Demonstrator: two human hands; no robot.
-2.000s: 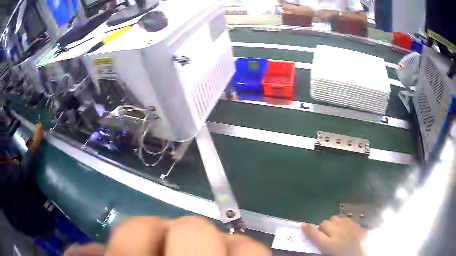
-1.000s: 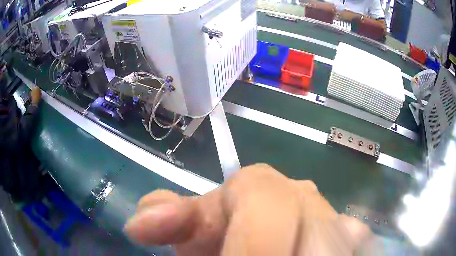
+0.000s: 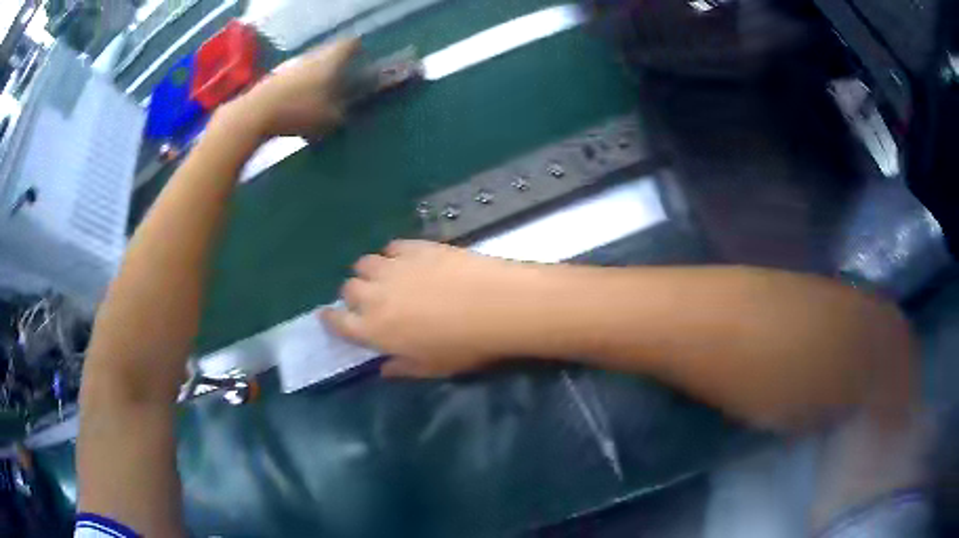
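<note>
My left hand [image 3: 315, 89] is stretched to the far rail, at the left end of a metal fixture plate [image 3: 398, 71]. Blur hides whether the fingers grip it. My right hand [image 3: 421, 305] is palm down over the right part of a pale rectangular plate [image 3: 310, 352] at the bench's near edge; its grip is unclear. A grey metal fixture strip [image 3: 500, 194] with a row of small round seats lies just beyond my right hand. Its right end is blurred.
A red bin [image 3: 224, 65] and blue bin [image 3: 174, 102] stand at far left, beside a white vented housing [image 3: 79, 158]. A bolt-like metal fitting [image 3: 237, 390] is left of the pale plate. Slim tweezers [image 3: 594, 420] lie nearer me. A dark blurred machine [image 3: 726, 116] is at right.
The view has swung to the right. The hand that was large in front of the camera is gone from there; my left arm now reaches the far fixture plate. Both forearms now show.
</note>
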